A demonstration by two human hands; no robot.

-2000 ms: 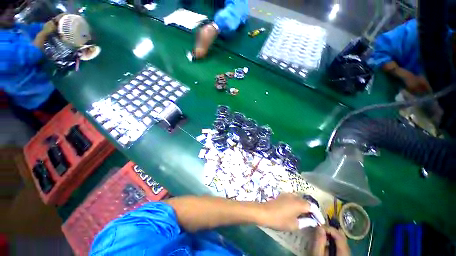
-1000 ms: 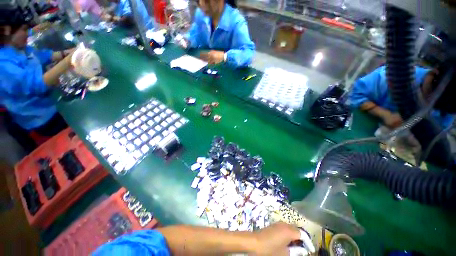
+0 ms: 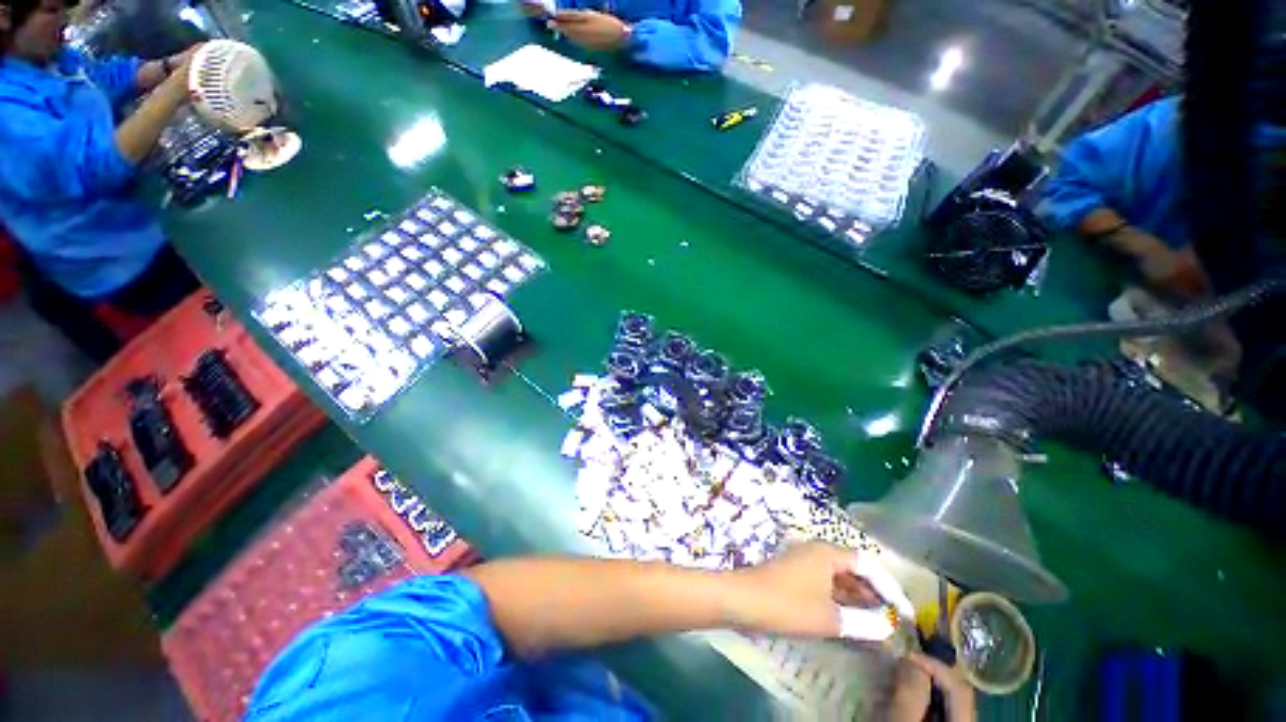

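My left hand holds a small white part between its fingertips, right of the heap. My right hand, cut off by the bottom edge, grips a dark pen-like handle, likely the soldering iron, close to the white part. Whether its tip touches the part cannot be told. A heap of small white battery-like parts lies left of my hands, with dark housings behind it. A cream paper sheet lies under my hands. The round yellow-rimmed tip cleaner stands right of them.
A clear funnel hood on a ribbed black hose stands behind the tip cleaner. A blister tray and metal roll lie left. Red crates stand lower left. A blue box is lower right. Blue-sleeved people work around the bench.
The view rose, then tipped back down; my right hand, out of view one second ago, shows again. My left hand stays right of the heap with a white part.
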